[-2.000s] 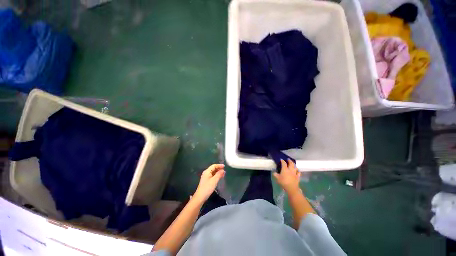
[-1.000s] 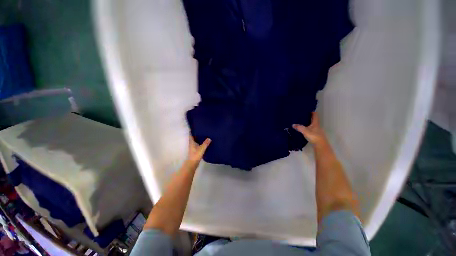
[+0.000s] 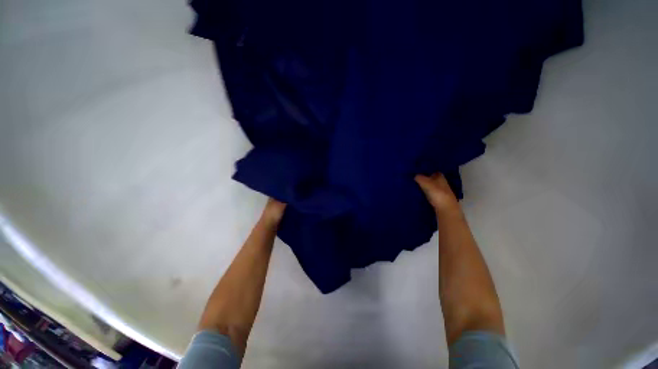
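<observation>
A heap of dark navy garments (image 3: 375, 108) lies inside a large white bin (image 3: 130, 158), whose inner walls fill most of the view. My left hand (image 3: 276, 207) is at the heap's lower left edge, its fingers hidden under the cloth. My right hand (image 3: 436, 189) grips the lower right edge, with the thumb on top and the other fingers hidden. A pointed flap of navy cloth hangs down between and below my hands.
The white bin's rim curves across the lower left. Beyond it, at the lower left corner, are part of a cream bin (image 3: 65, 317) and small coloured items, blurred.
My head has moved down and closer into the bin. My left hand has slid under the cloth, and my right hand has closed on its edge. The lower cloth has shifted and folded.
</observation>
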